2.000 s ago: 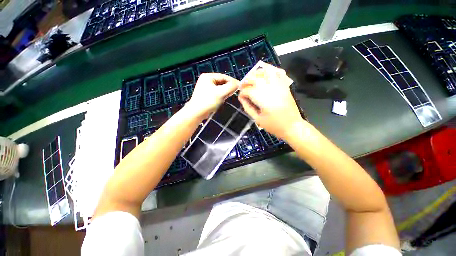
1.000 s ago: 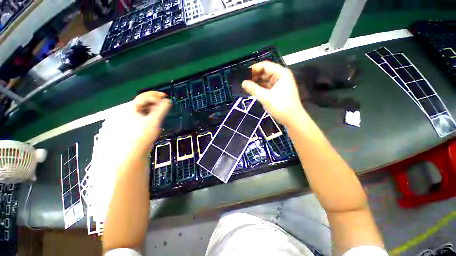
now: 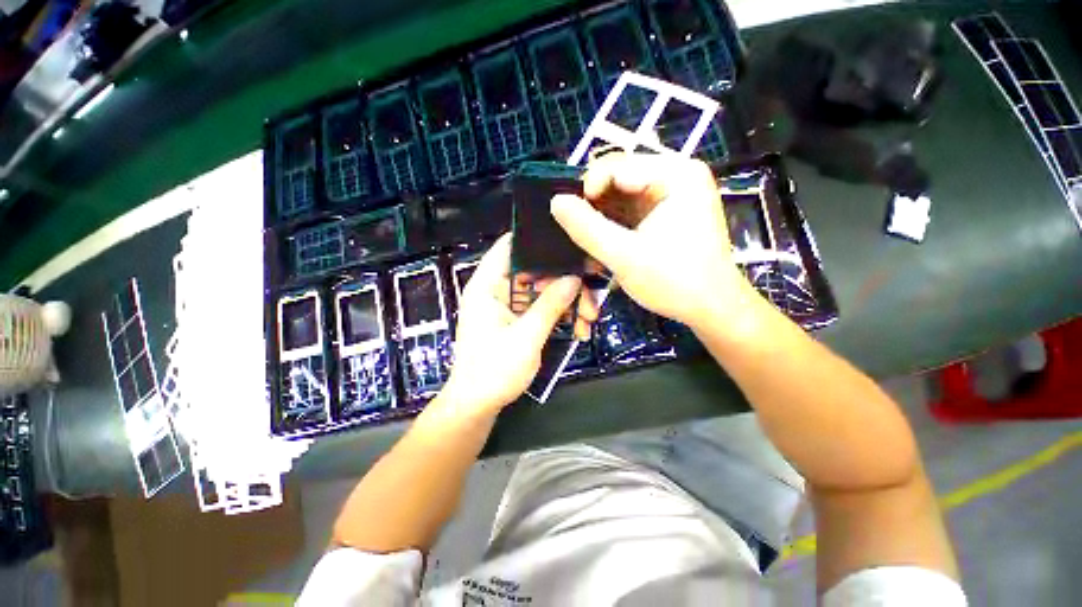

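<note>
My left hand point(image 3: 504, 332) holds a dark phone housing point(image 3: 528, 288) upright above the black tray point(image 3: 439, 225), its keypad end in my fingers. My right hand point(image 3: 653, 225) has its thumb and fingers at a dark rectangular screen piece point(image 3: 546, 225) over the housing's upper part. Whether the piece is fully seated is not clear. A lens carrier sheet point(image 3: 647, 113) with white-edged openings lies slanted on the tray behind my hands. Phones stand in the tray's back and front rows; front ones have white frames around their screens.
Empty white carrier sheets point(image 3: 226, 356) are piled left of the tray. Spare lens sheets lie at far left point(image 3: 140, 391) and far right point(image 3: 1032, 89). A dark crumpled clump point(image 3: 872, 89) and a small white card point(image 3: 909, 217) lie right. A whitish fan point(image 3: 24, 344) is at the left edge.
My left hand has come from the left side of the tray to the middle and now holds a phone. My right hand has met it with the dark piece. The view has moved closer to the tray.
</note>
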